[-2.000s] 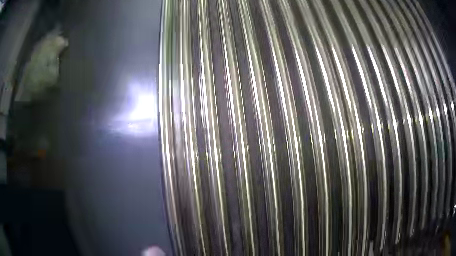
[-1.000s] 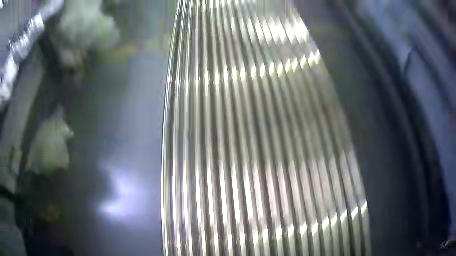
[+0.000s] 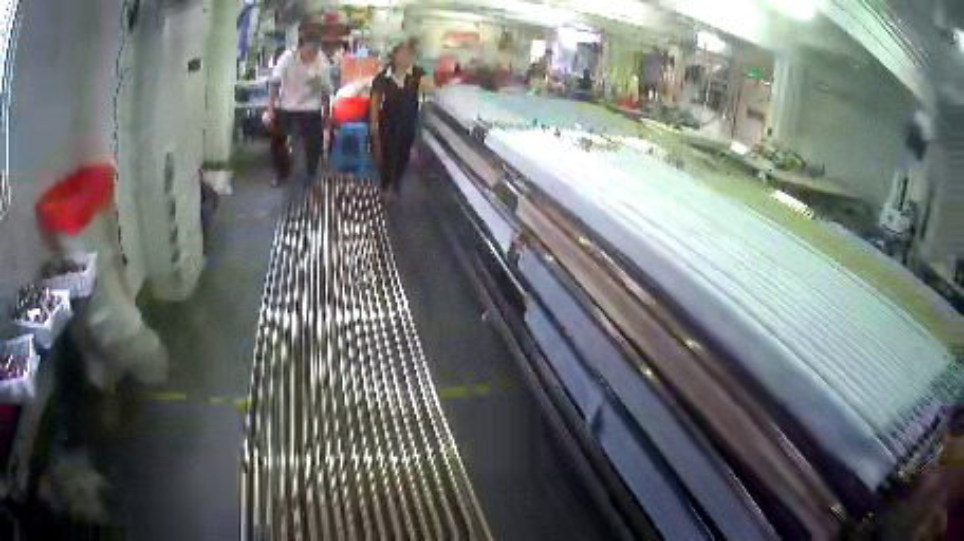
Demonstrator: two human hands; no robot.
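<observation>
A long row of shiny parallel metal tubes (image 3: 344,391) lies low, near the floor, and runs away from me in the middle of the view. To its right stands a long waist-high rack with pale, very light blue ribbed fabric (image 3: 729,259) on top. An olive-green strip (image 3: 835,238) runs along its far side. Neither of my hands can be clearly seen. A blurred brownish shape at the lower right edge cannot be made out.
Brown and blue-grey long strips (image 3: 634,370) run along the rack's side. Two people (image 3: 303,95) (image 3: 397,111) stand beyond the tubes, near a blue stool (image 3: 351,146). White baskets (image 3: 40,312) and a red item (image 3: 76,198) are at left. Yellow lines mark the grey floor (image 3: 201,349).
The view has lifted from a close, blurred look down at the tubes to a wide look along the aisle. The fabric rack and the people have come into view.
</observation>
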